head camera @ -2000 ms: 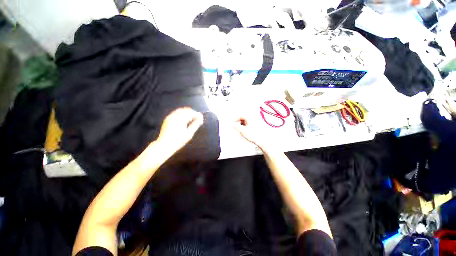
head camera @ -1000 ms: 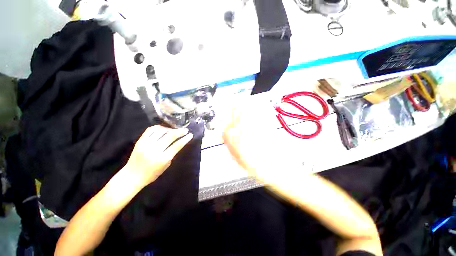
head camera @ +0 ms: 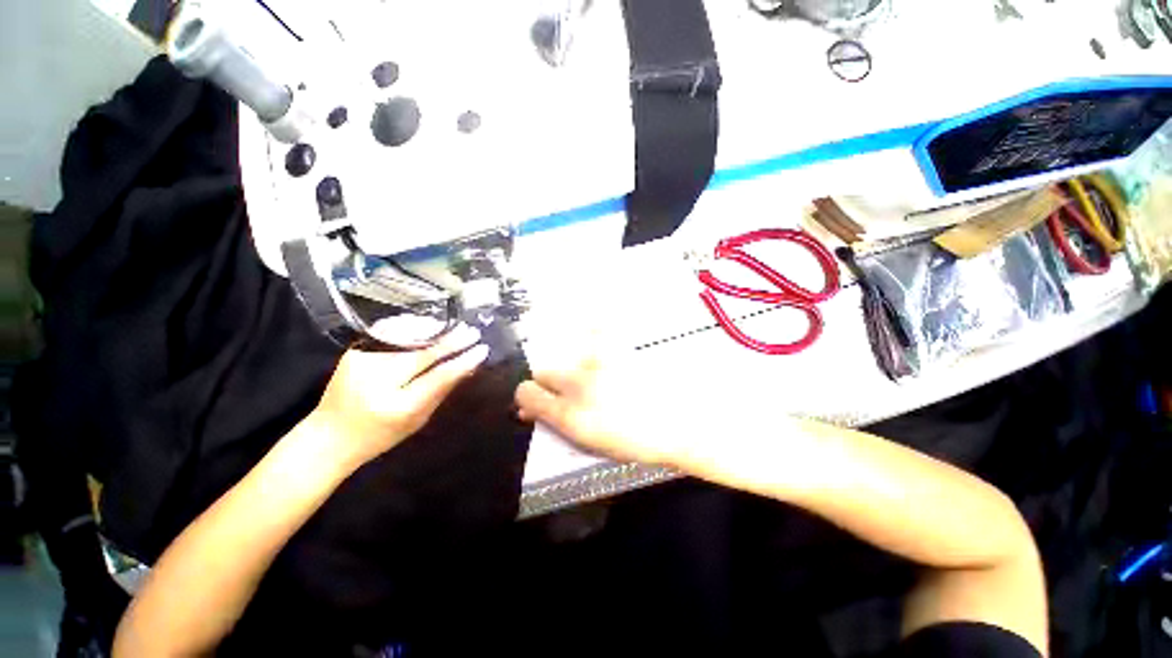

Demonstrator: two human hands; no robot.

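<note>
The black fabric garment piece (head camera: pixel 443 450) lies under the presser foot and needle area (head camera: pixel 482 289), spreads over the table's left side and hangs over the front edge. My left hand (head camera: pixel 392 386) holds the cloth just left of and below the foot, fingertips close to the metal parts. My right hand (head camera: pixel 572 405) has its curled fingers on the cloth's right edge, below the needle. The white industrial sewing machine head (head camera: pixel 553 167) stands over the work. The needle tip and exact stitch line are too blurred to tell.
Red-handled scissors (head camera: pixel 771 293) lie right of the needle. Further right are a slim dark tool (head camera: pixel 884 328), a clear plastic bag (head camera: pixel 983 302) and yellow-and-red handles (head camera: pixel 1090 225). A black strap (head camera: pixel 672 122) hangs over the head beside the control panel (head camera: pixel 1067 135).
The view has moved in closer to the machine. The cloth has come under the foot. My right hand, earlier apart from the cloth, has moved left and down onto its edge.
</note>
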